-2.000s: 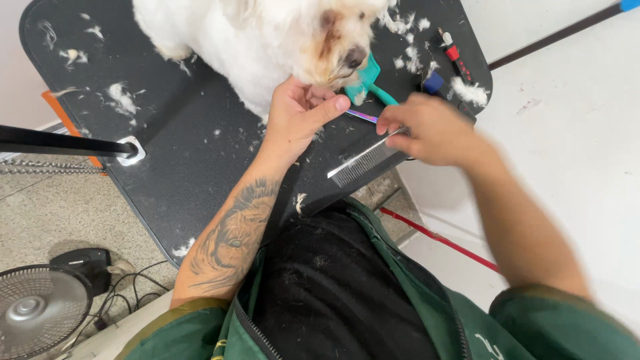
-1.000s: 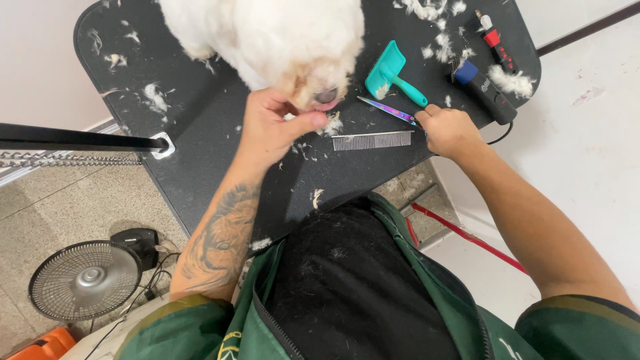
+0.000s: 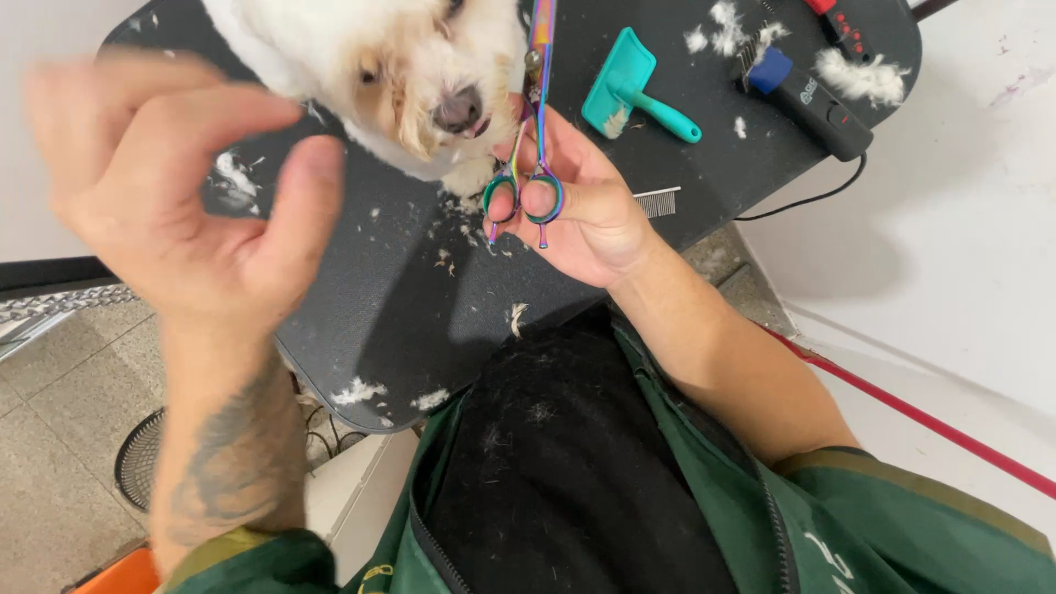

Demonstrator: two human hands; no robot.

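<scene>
My right hand (image 3: 577, 198) holds iridescent grooming scissors (image 3: 536, 107), a thumb and a finger through the rings and the blades pointing up past the top edge. Just left of them is the head of a white dog (image 3: 412, 91), facing me. My left hand (image 3: 190, 181) is raised at the left, blurred, fingers spread and curved, holding nothing. Right of the scissors lies a teal slicker brush (image 3: 631, 91). A metal comb (image 3: 660, 202) is partly hidden behind my right hand.
Clipped fur is scattered on the black grooming table (image 3: 355, 289). A corded clipper (image 3: 813, 103) and a red and black tool (image 3: 841, 29) lie at its right. A black arm with a chain (image 3: 66, 301) is at the left. A fan (image 3: 136, 458) stands below.
My right hand has picked up the scissors from the table and brought them beside the dog's muzzle. My left hand has let go of the dog's chin and moved left. The dog's face has turned toward me.
</scene>
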